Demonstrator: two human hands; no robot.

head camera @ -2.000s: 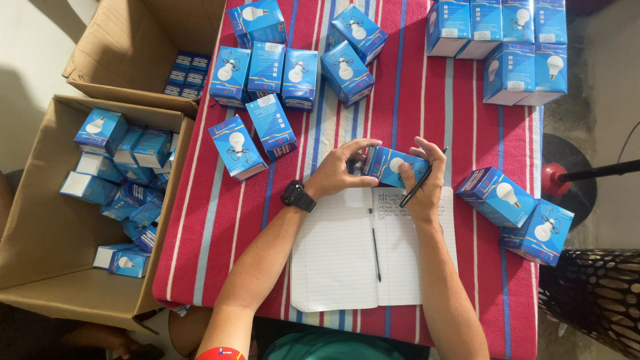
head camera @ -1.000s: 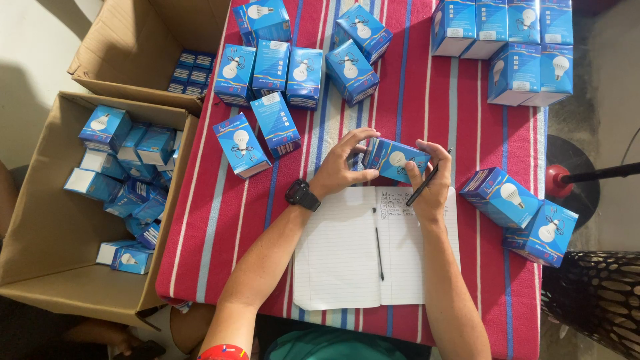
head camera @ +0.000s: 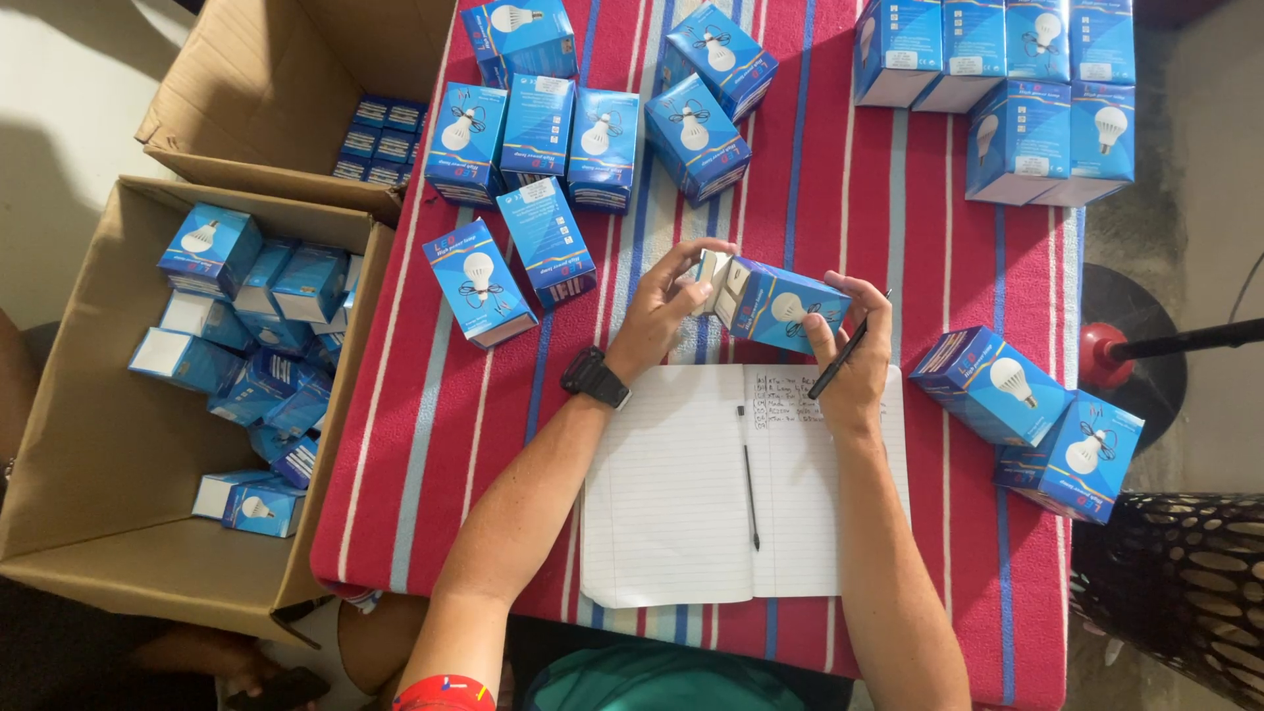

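Both of my hands are on one blue light-bulb box [head camera: 787, 308] above the top edge of an open lined notebook [head camera: 667, 484]. My left hand [head camera: 664, 306] pinches the raised white end flap [head camera: 713, 272] of the box between thumb and fingers. The box's body is gripped by my right hand [head camera: 851, 355], which also has a black pen [head camera: 825, 373] between its fingers. Handwriting covers the upper part of the notebook's right page. A thin pen refill [head camera: 750, 484] lies along the fold. What is inside the box cannot be seen.
Several bulb boxes [head camera: 479, 281] stand or lie at the upper left of the striped cloth [head camera: 444, 434]; more are grouped at upper right [head camera: 1017, 128] and right [head camera: 997, 385]. Two cardboard cartons [head camera: 89, 434] with boxes stand left. A black pole [head camera: 1195, 341] is at right. Another person's hand [head camera: 262, 671] shows lower left.
The end flap of the held box has come open, and my left hand has moved from the box's side to that flap. The pen remains in my right hand.
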